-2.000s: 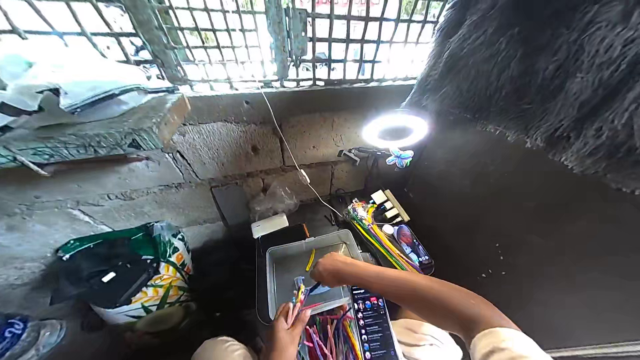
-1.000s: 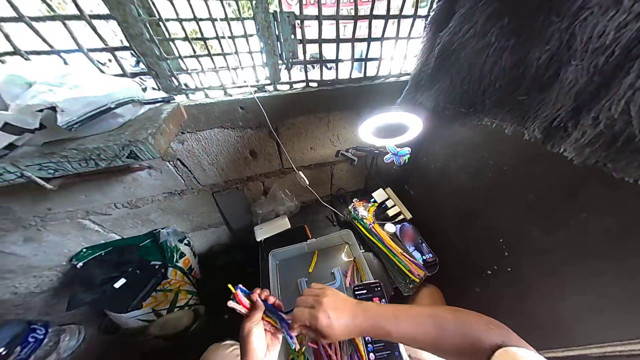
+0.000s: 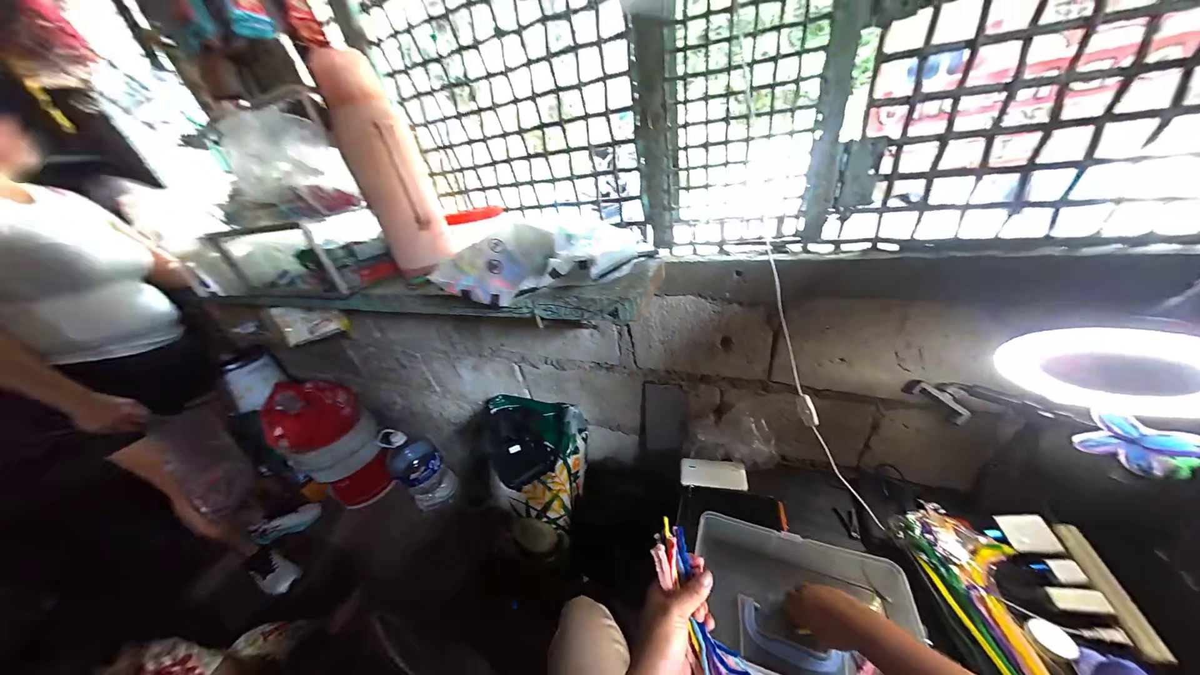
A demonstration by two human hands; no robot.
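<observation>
A bundle of colored pipe cleaners [image 3: 682, 562], blue, pink, yellow and white, is gripped upright in my left hand [image 3: 677, 609]. My right hand [image 3: 825, 614] reaches down inside a translucent plastic bin [image 3: 806, 553], beside a pale blue curved handle [image 3: 783, 647]; its fingertips are blurred, so whether it holds anything cannot be told. More pipe cleaners [image 3: 966, 591] lie in a pile to the right of the bin.
A lit ring light [image 3: 1116, 370] stands at the right with a blue fuzzy flower [image 3: 1139, 445] below. A power strip [image 3: 1116, 591], white phone-like object [image 3: 714, 474], patterned bag [image 3: 539, 464], water bottle [image 3: 422, 469] and red-white jug [image 3: 328, 441] surround me. A person [image 3: 84, 281] stands at left.
The view has swung left, bringing the standing person into sight. My right hand has moved away from the bundle and down into the bin; my left hand still holds the bundle.
</observation>
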